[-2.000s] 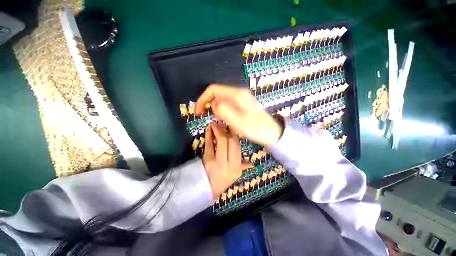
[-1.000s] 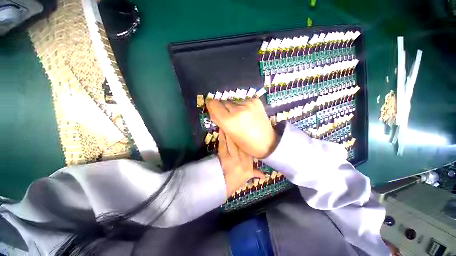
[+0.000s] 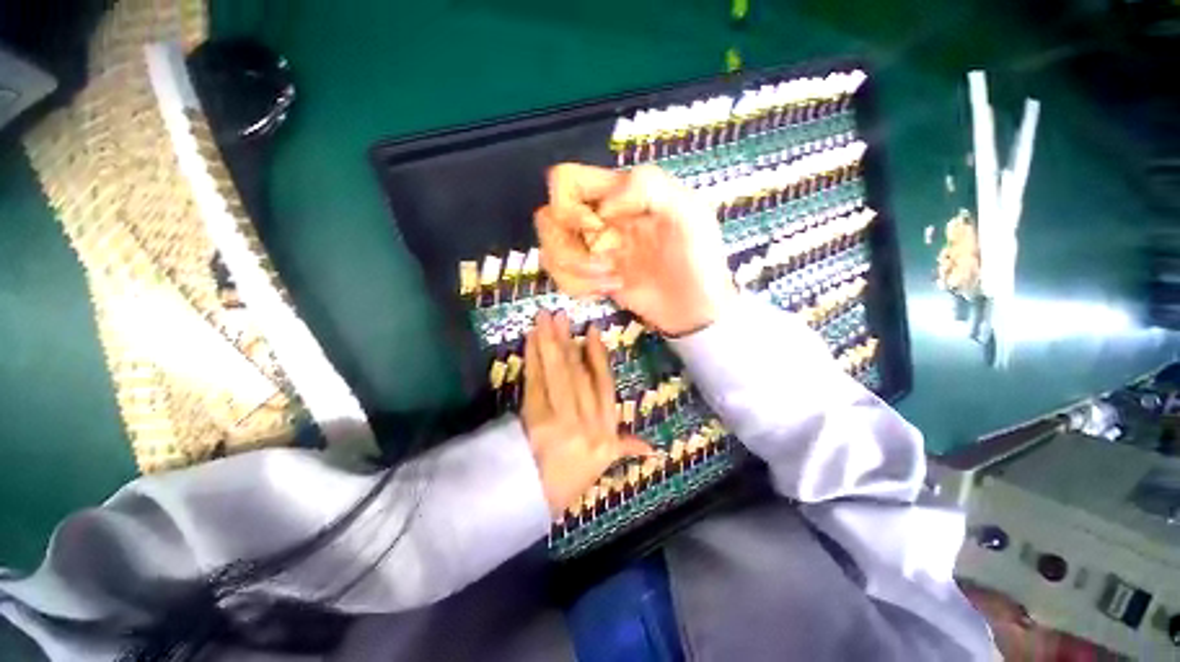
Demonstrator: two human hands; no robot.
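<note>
A black tray point(image 3: 485, 149) holds slanting rows of small green circuit boards point(image 3: 796, 197) with dark upright stems. The upper rows have white tips point(image 3: 673, 122); the lower rows have tan tips point(image 3: 660, 468). In the row at the left, the end tip is tan and those beside it are white point(image 3: 513, 268). My left hand point(image 3: 569, 420) lies palm down over the lower left rows, fingers stretched and slightly apart. My right hand point(image 3: 634, 246) is above that row with fingers curled and thumb drawn in; whether it pinches something small is unclear. My hands hide the boards beneath.
A tan ribbed sheet point(image 3: 110, 246) with a long white strip point(image 3: 246, 246) lies left, beside a black round object point(image 3: 243, 88). Right of the tray are tan bits point(image 3: 959, 256) and crossed white strips point(image 3: 986, 168). A grey knobbed box point(image 3: 1081, 530) stands lower right.
My right hand has come away from the left row's tips and curled its fingers, uncovering several white tips. My left hand has stayed over the lower rows. The view has shifted slightly.
</note>
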